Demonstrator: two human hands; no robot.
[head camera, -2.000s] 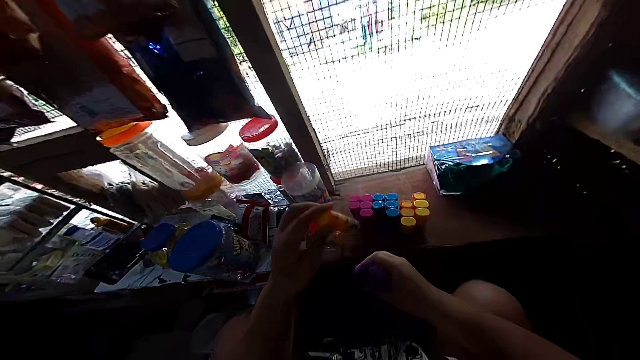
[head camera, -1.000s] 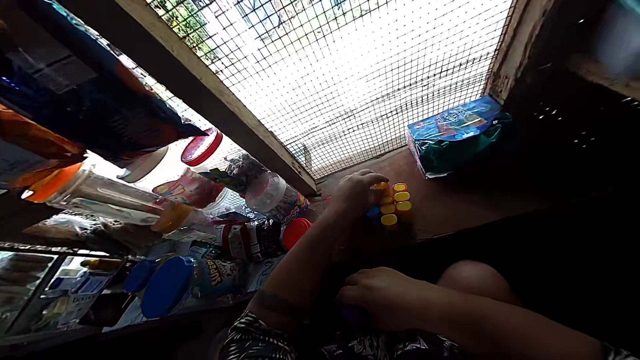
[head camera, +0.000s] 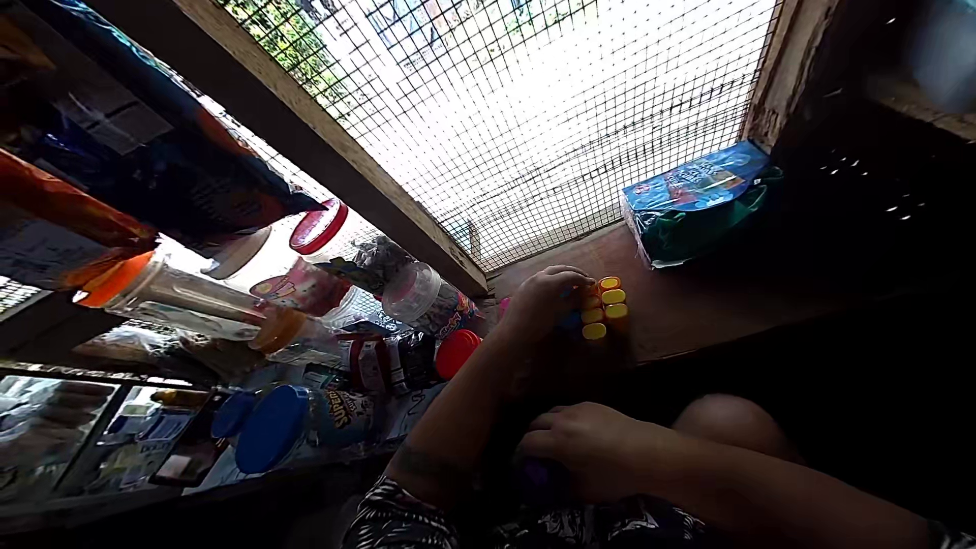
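Observation:
On the wooden ledge, my left hand (head camera: 550, 299) reaches over the rows of small capped containers, its fingertips at the orange and blue ones. Whether it grips one is hidden. Several yellow-capped containers (head camera: 614, 296) stand right beside its fingers, and a blue one (head camera: 570, 319) shows under the hand. A bit of pink (head camera: 504, 305) shows left of the wrist. Low in the view, near my lap, my right hand (head camera: 577, 450) is curled around a dark purple object (head camera: 537, 474), mostly in shadow.
A blue box in clear wrap (head camera: 698, 179) sits at the ledge's back right, against the wire mesh (head camera: 534, 114). Left of a wooden post (head camera: 335, 137) are plastic jars, including one with a blue lid (head camera: 272, 428) and one with a red lid (head camera: 457, 354). Packets hang above them.
My left hand, earlier holding something orange near the jars, has moved right onto the rows of small containers. My right hand stays low near my lap. The view has shifted.

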